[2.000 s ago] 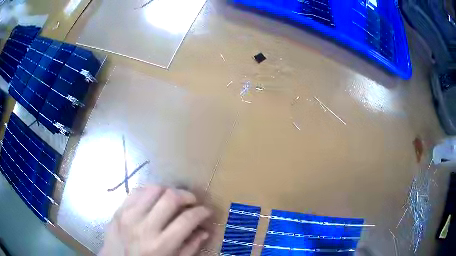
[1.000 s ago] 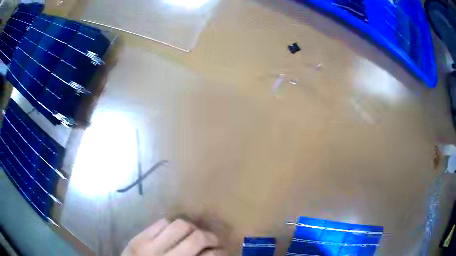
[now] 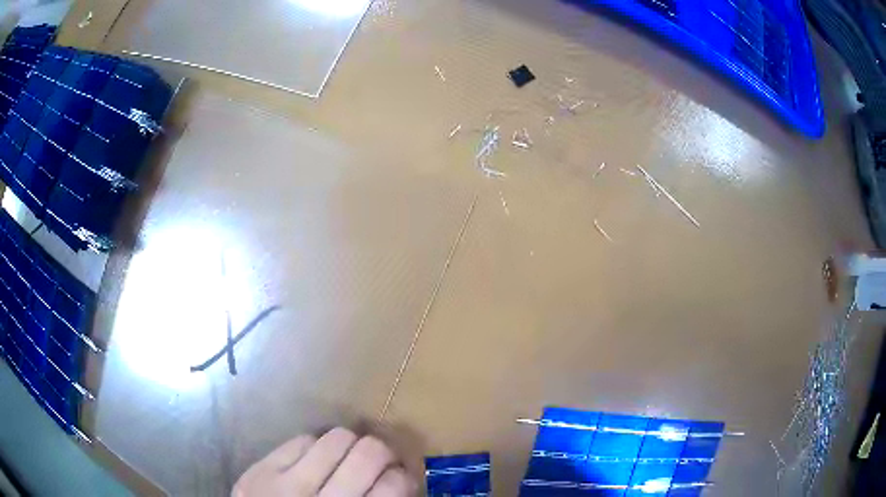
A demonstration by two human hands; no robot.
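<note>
A blue cell block (image 3: 627, 456) with silvery lines lies on the tan bench at the bottom right of centre, its ribbon ends sticking out at both sides. A narrower cell strip (image 3: 458, 476) lies apart from it on the left, cut off by the bottom edge. My left hand (image 3: 330, 468) is at the bottom, left of the strip, with curled fingers; its lower part is cut off and I cannot tell whether it holds anything. My right hand is not in view.
A clear sheet (image 3: 291, 388) with a black X lies at left, another at top. Cell stacks (image 3: 83, 136) stand at the left edge. A blue tray (image 3: 777, 107) is top right. A dark square (image 3: 522, 76) and offcuts (image 3: 489, 150) lie upper centre, a ribbon pile (image 3: 824, 398) at right.
Since two seconds ago, my left hand sits lower in the picture. The gap between the strip and the block is wider, and ribbon ends now also show at the block's left side.
</note>
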